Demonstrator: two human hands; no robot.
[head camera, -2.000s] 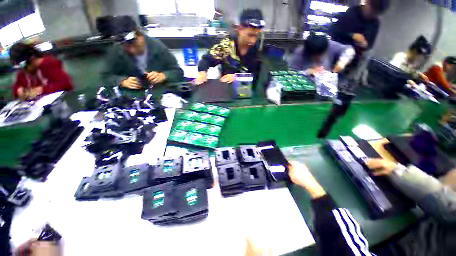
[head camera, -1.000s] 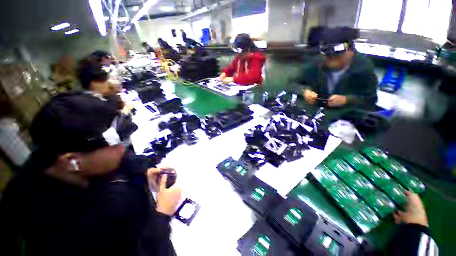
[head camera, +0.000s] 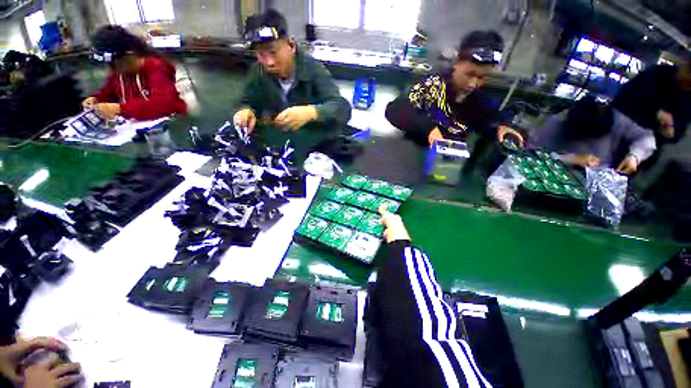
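My right hand (head camera: 394, 226) reaches forward, in a black sleeve with white stripes. Its fingertips touch the right side of a block of green circuit boards (head camera: 341, 214) laid in rows on a dark mat. Whether the fingers grip a board is too small to tell. My left hand is not in view. Black square housings with green showing through their windows stand in stacks in front of me, with one stack at the near centre (head camera: 276, 305) and another to its right (head camera: 328, 314). More are cut off by the bottom edge.
A tangled heap of black parts with white strips (head camera: 235, 201) lies left of the boards. My sleeve partly covers a black tray (head camera: 485, 330). A dark arm (head camera: 644, 288) rises at right. A neighbour's hands (head camera: 42, 366) are at lower left. People sit across the green bench (head camera: 515, 254).
The view swung left, then back right. My right hand left the black tray and moved to the green boards, where it remains at their right side.
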